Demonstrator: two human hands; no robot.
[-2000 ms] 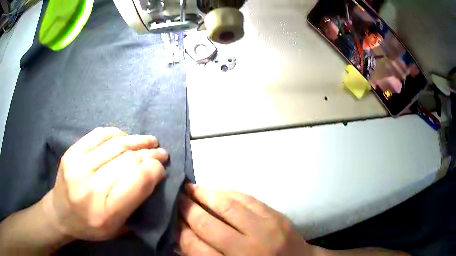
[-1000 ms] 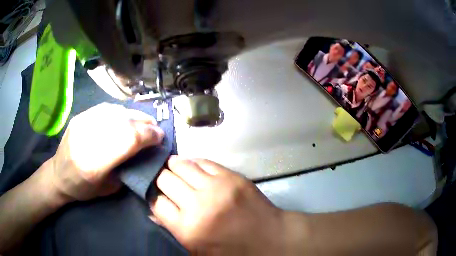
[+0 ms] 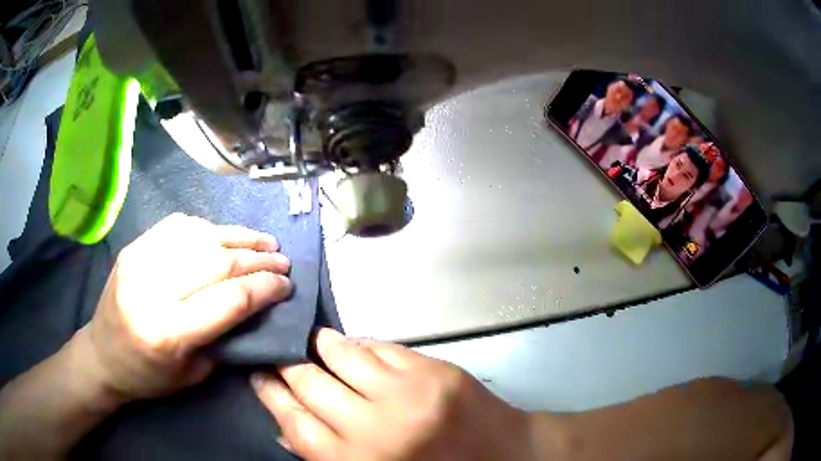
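A dark grey cut panel [image 3: 270,315] lies under the presser foot [image 3: 300,196] of the sewing machine, its right edge in line with the foot. Two layers show at that edge, the lower one jutting out a little to the right. My left hand [image 3: 193,302] lies on the panel, fingers bent and pressing on it, left of the edge. My right hand [image 3: 387,396] holds the panel's edge just below, thumb and fingers around the cloth; some fingertips are hidden in it. Both hands are bare.
The machine head [image 3: 360,117] and its arm span the top. A lime green plastic strip [image 3: 90,144] hangs left of the needle. A smartphone [image 3: 662,176] playing a video leans on the right, a yellow lump [image 3: 636,236] beside it. The white table edge [image 3: 576,347] curves in front.
Over two seconds the view has shifted, with the machine head now lower in it, and the cloth's lower end is nearer the foot. Since one second ago both hands have moved slightly back from the foot.
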